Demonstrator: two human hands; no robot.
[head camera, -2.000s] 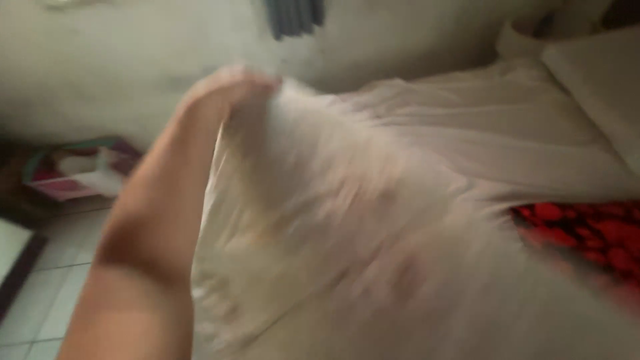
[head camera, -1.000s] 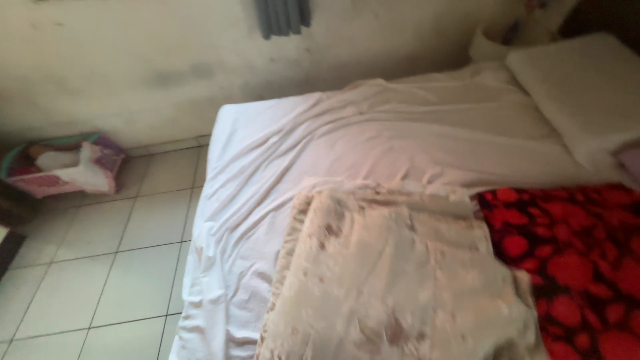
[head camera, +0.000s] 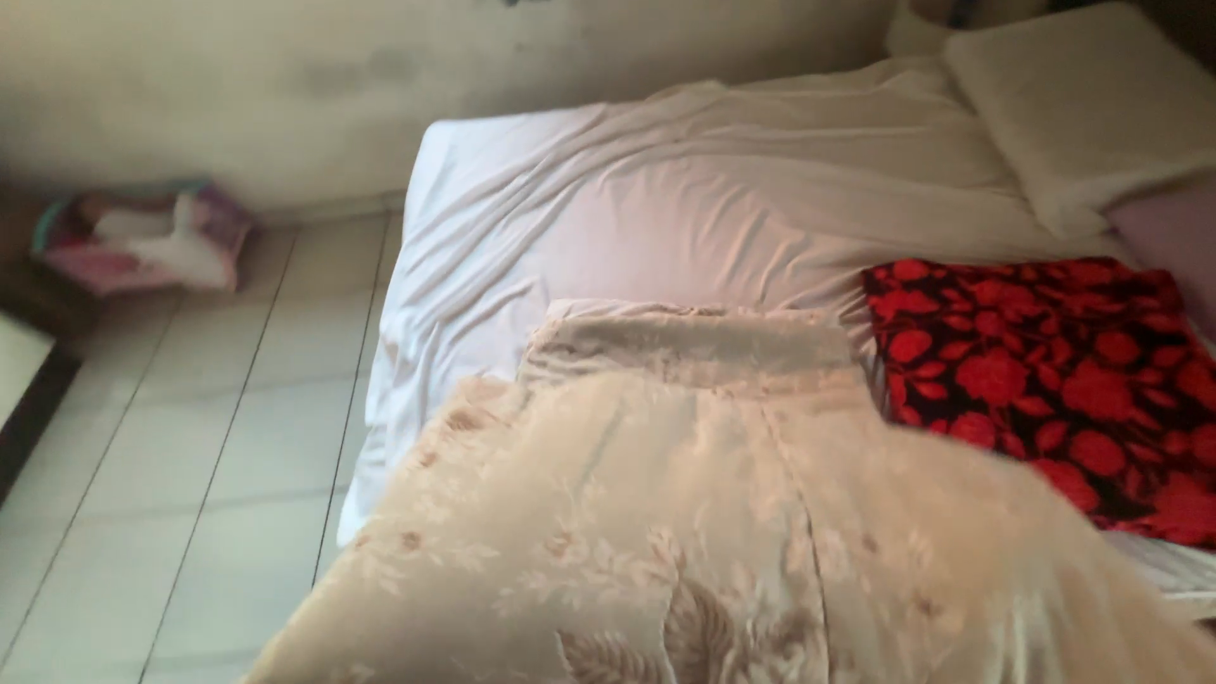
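Neither of my hands shows in the head view. A beige floral bedcover (head camera: 608, 494) fills the lower middle, its far part folded on the bed and its near part spread toward me past the bottom edge. Beneath and beyond it lies a wrinkled white bedsheet (head camera: 646, 209). To the right, a red and black floral cloth (head camera: 1026, 380) lies folded flat beside the bedcover. What holds the near edge of the bedcover is out of view.
A white pillow (head camera: 1073, 104) lies at the bed's far right, with a pinkish pillow (head camera: 1168, 223) partly in view beside it. On the tiled floor (head camera: 228, 427) at left, a pink and teal basket (head camera: 142, 242) holds white items near the wall (head camera: 313, 95).
The beige bedcover, lying lower on the bed a second ago, now spreads wide toward me. The arm seen at the left two seconds ago is out of view.
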